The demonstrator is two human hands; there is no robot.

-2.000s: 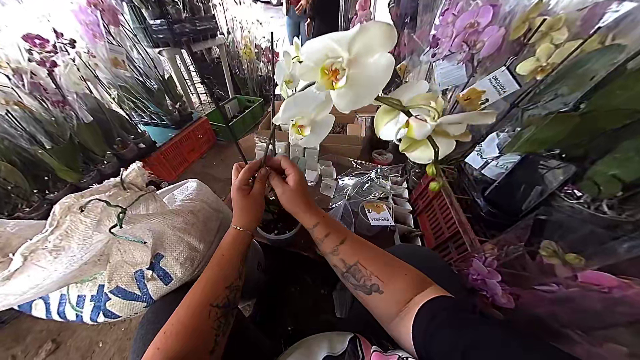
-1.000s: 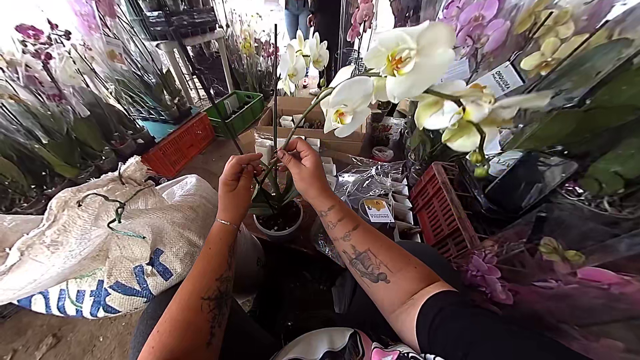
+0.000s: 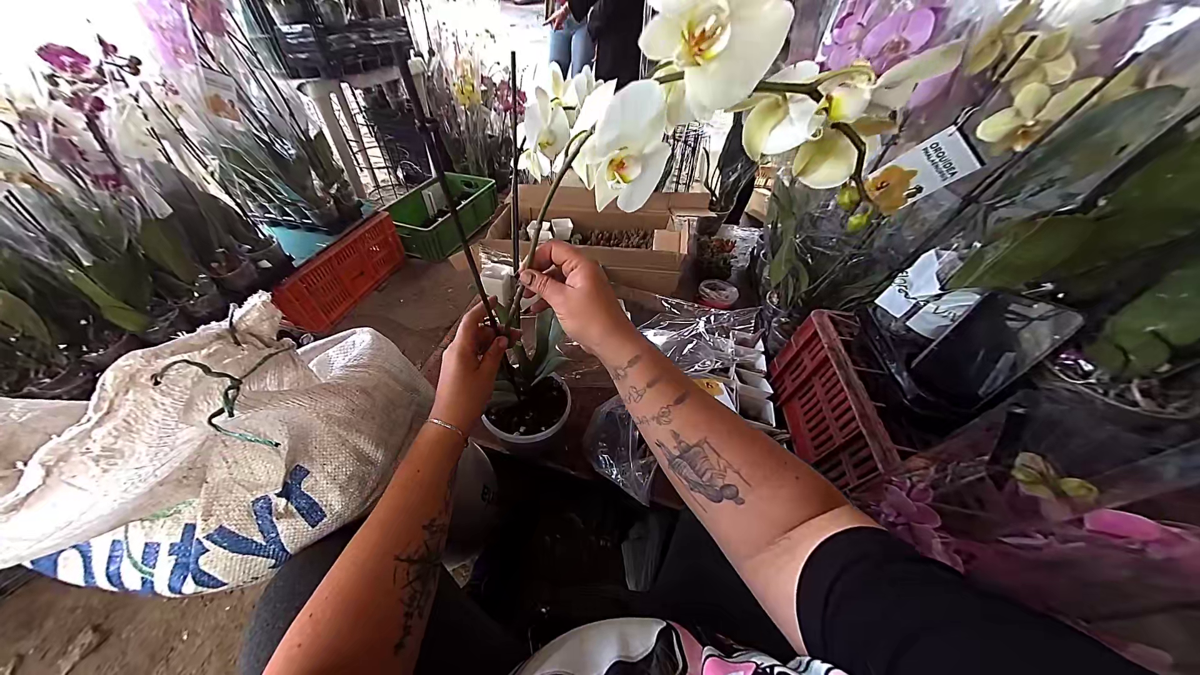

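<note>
A potted orchid stands before me in a white plastic pot (image 3: 527,433), its green leaves rising from dark potting mix. Its flower stem (image 3: 555,192) arches to the right and bears large white blooms (image 3: 630,150). Dark thin support stakes (image 3: 515,141) stand beside the stem. My left hand (image 3: 473,361) is closed around the lower part of a stake and stem, just above the leaves. Higher up, my right hand (image 3: 567,291) pinches the flower stem between thumb and fingers; its other fingers are curled.
A woven sack (image 3: 309,412) lies at left. Behind are a red crate (image 3: 339,272), a green crate (image 3: 445,216) and a cardboard box (image 3: 600,262). Clear plastic wrap (image 3: 689,333) and a dark red crate (image 3: 830,403) are at right, near wrapped orchids. People stand in the background.
My hands were together on the stem two seconds ago and are now apart, the right one higher. The white blooms have swung to the right compared with the oldest frame.
</note>
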